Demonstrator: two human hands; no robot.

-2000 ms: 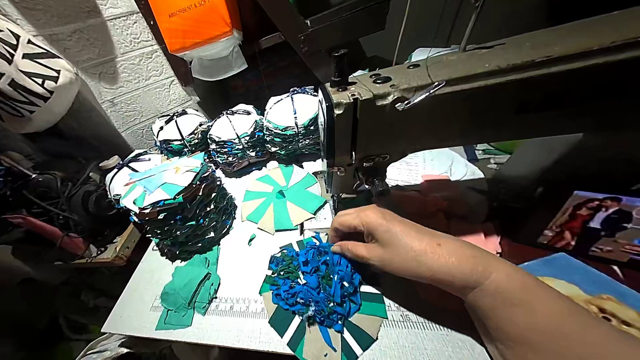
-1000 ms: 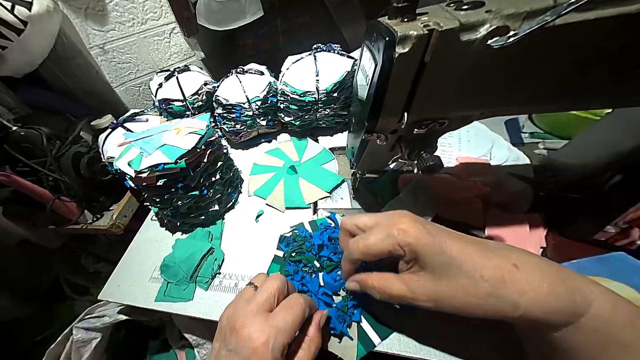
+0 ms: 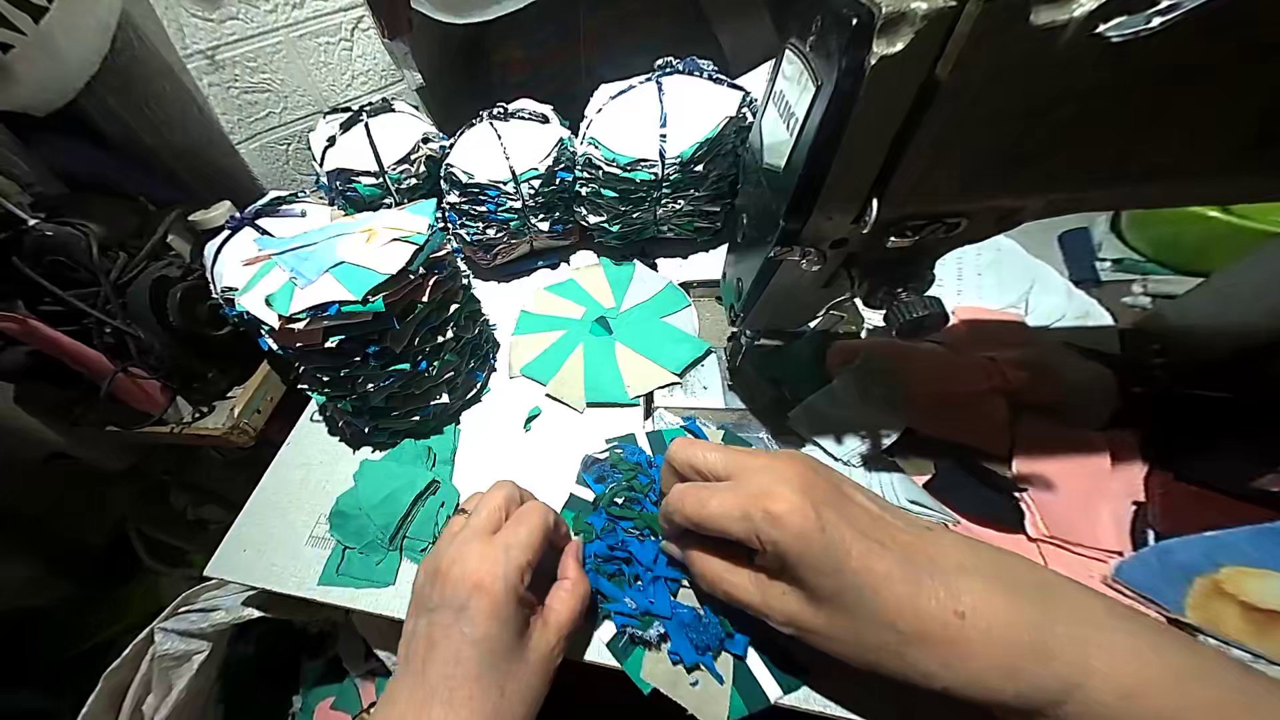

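A round patchwork piece covered with knotted blue and dark green fabric strips (image 3: 640,560) lies at the front edge of the white sewing table. My left hand (image 3: 500,570) pinches its left edge, the fingertips partly hidden. From the right, my right hand (image 3: 760,530) grips the strips with thumb and fingers. Just behind lies a flat disc of green and cream fabric wedges (image 3: 605,335). The sewing machine head (image 3: 810,170) stands at the right of that disc. Green fabric pieces (image 3: 395,510) rest left of my left hand.
A tall stack of fabric rounds (image 3: 380,340) stands at the left, with several tied bundles (image 3: 660,150) behind. Pink cloth pieces (image 3: 1075,470) lie at the right. Below the table's front left edge is a whitish sack (image 3: 165,650) with scraps.
My left hand, out of view two seconds ago, has come to the piece's left side. The strip-covered piece now looks narrower between my hands. The view has moved closer.
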